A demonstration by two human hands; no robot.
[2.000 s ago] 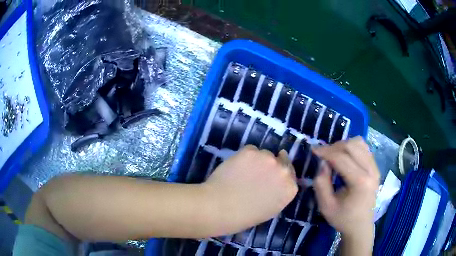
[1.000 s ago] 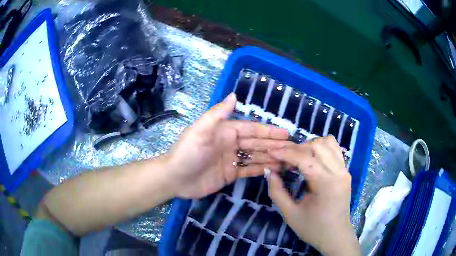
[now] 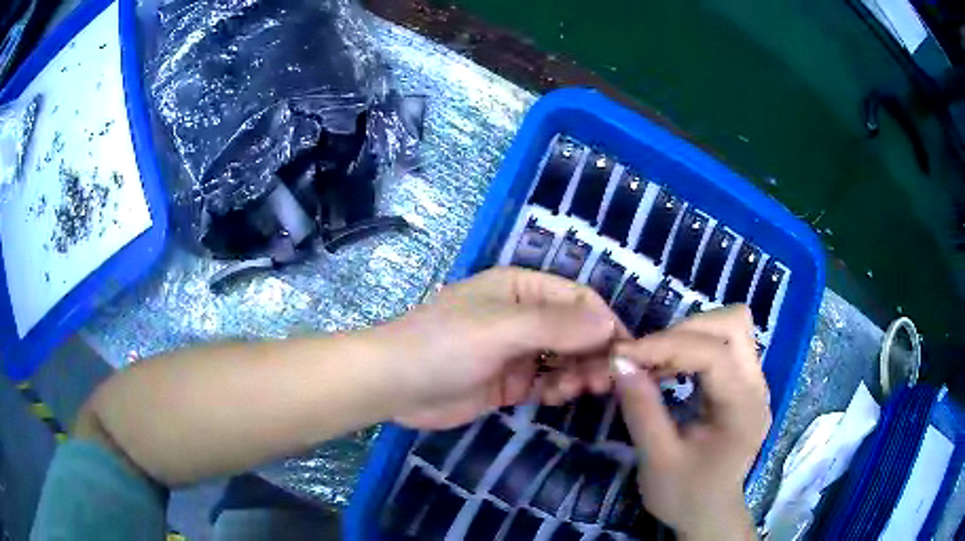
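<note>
A blue parts tray point(image 3: 688, 150) holds slanted rows of black curved plastic parts point(image 3: 639, 201) with white strips between them; the parts of the top row have shiny dots at one end. My left hand point(image 3: 508, 343) is over the middle of the tray, fingers curled, with small dark metal fittings point(image 3: 546, 361) partly showing in it. My right hand point(image 3: 693, 396) is beside it, thumb and fingertips pinched together and meeting the left fingertips. A small whitish patch shows on a right fingertip. What the right fingertips pinch is too small to tell.
A clear bag point(image 3: 265, 95) of black curved parts lies left of the tray on silvery sheet. A small-hardware tray point(image 3: 159, 227) with dark specks is far left. A tape roll point(image 3: 899, 357), white crumpled wrap point(image 3: 825, 456) and stacked trays point(image 3: 887, 465) are right. A green belt point(image 3: 677, 63) runs behind.
My left hand has gone from open with palm up, fittings showing, to curled with its fingertips at the right hand's. The tray and bag appear shifted right in the view.
</note>
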